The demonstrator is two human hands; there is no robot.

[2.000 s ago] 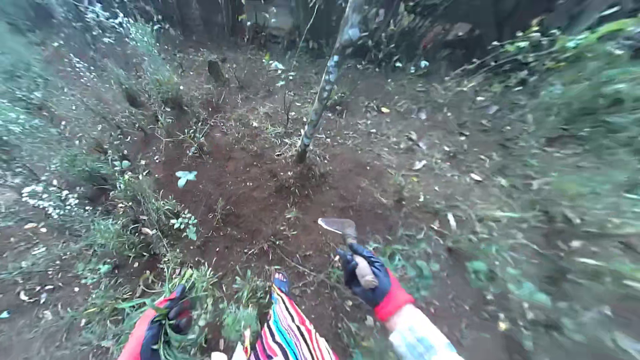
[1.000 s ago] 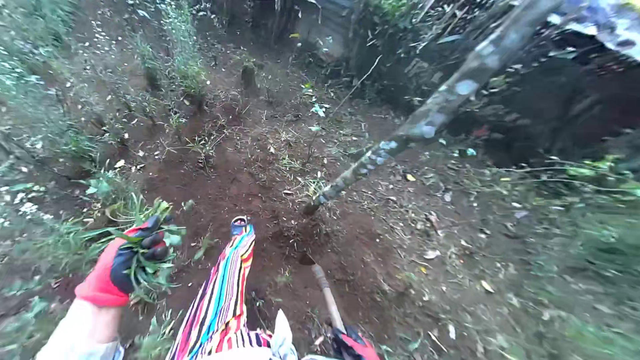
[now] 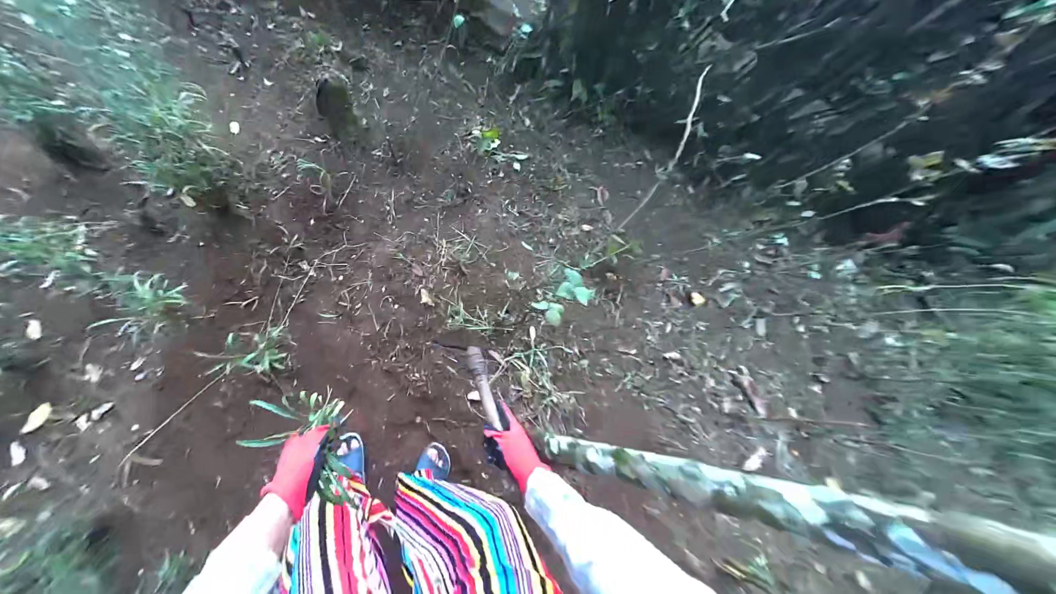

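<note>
My left hand (image 3: 299, 466), in a red and black glove, is closed around a bunch of pulled green weeds (image 3: 318, 417) at the lower left. In my right hand (image 3: 513, 445), gloved the same way, is the wooden handle of a short hand hoe (image 3: 481, 375). Its dark blade points left at the bare soil, close to a tuft of grass (image 3: 536, 375); whether it touches the ground I cannot tell. Striped cloth (image 3: 470, 528) covers my legs, and my sandaled feet (image 3: 433, 460) stand between the hands.
A lichen-spotted tree trunk (image 3: 742, 491) runs from beside my right hand to the lower right edge. A short stump (image 3: 336, 103) stands at the upper left. Low weeds (image 3: 256, 351) grow at left, a small leafy plant (image 3: 569, 290) ahead, and a thin branch (image 3: 689, 124) near dark brush.
The view has swung right and down past the trunk. My right hand and the hoe have moved forward, and both feet now show. My left hand still holds weeds.
</note>
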